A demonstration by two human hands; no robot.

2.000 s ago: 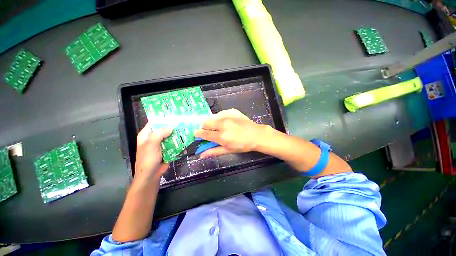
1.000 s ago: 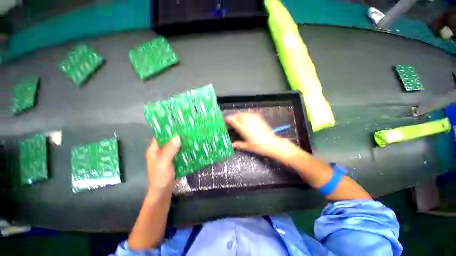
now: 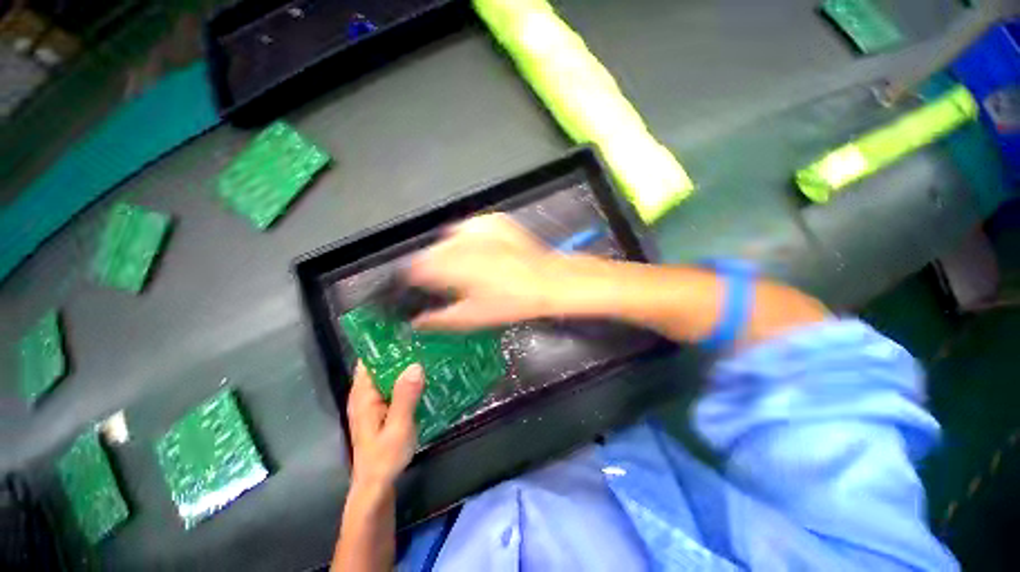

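A green circuit board [image 3: 453,380] is held low over the black work tray [image 3: 447,212]. My left hand [image 3: 383,430] grips its near left edge, thumb on top. My right hand [image 3: 481,274] is blurred over the board's upper part and holds a dark block, likely the small brush [image 3: 416,297]. The blue-handled cutters [image 3: 579,240] lie in the tray's upper right. Pale specks lie on the tray bottom. A blue band [image 3: 733,302] is around my right wrist.
Several circuit boards [image 3: 210,456] lie on the belt to the left and one [image 3: 863,22] at the far right. A yellow-green roll [image 3: 593,101] touches or nears the tray's right corner; a shorter one [image 3: 889,145] lies farther right. A second black tray [image 3: 324,67] is beyond the belt.
The cutters have left my right hand and lie in the tray. My right hand now holds a dark block over the board, which has been lowered. The camera view has tilted.
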